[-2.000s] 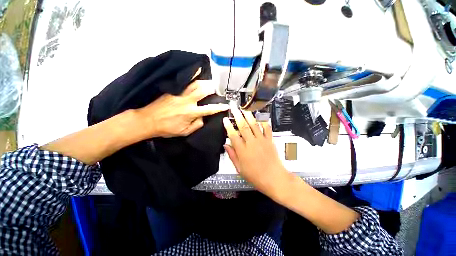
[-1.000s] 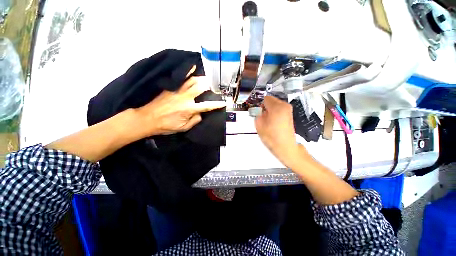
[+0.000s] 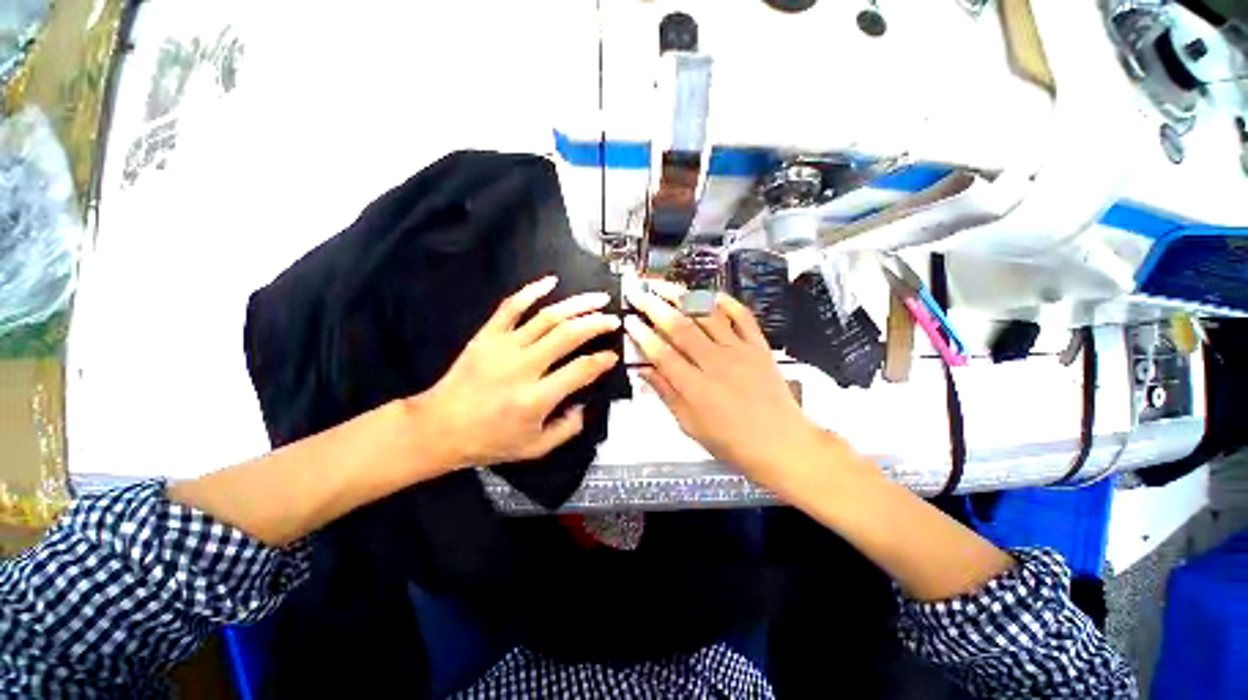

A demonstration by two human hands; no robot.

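The black garment piece (image 3: 411,274) lies on the table left of the needle, and part of it hangs over the front edge. My left hand (image 3: 527,383) lies on the cloth with fingers spread, fingertips beside the presser foot (image 3: 620,252). My right hand (image 3: 719,376) is at the cloth's right edge, its fingertips just below the presser foot. Whether the right fingertips pinch anything is hidden. The sewing machine (image 3: 876,123) stands above both hands. Dark printed labels (image 3: 832,328) lie right of my right hand.
Pink and blue handles (image 3: 935,328) and a brownish strip (image 3: 899,339) lie beside the labels. Black straps (image 3: 954,431) cross the table at right. A measuring tape (image 3: 657,490) runs along the front edge. A clear plastic bag (image 3: 34,219) is at far left. Blue bins (image 3: 1204,622) stand below.
My left hand has shifted down and turned, fingers more spread. My right hand has come back from the label area to the cloth beside the presser foot. The cloth's lower part has shifted.
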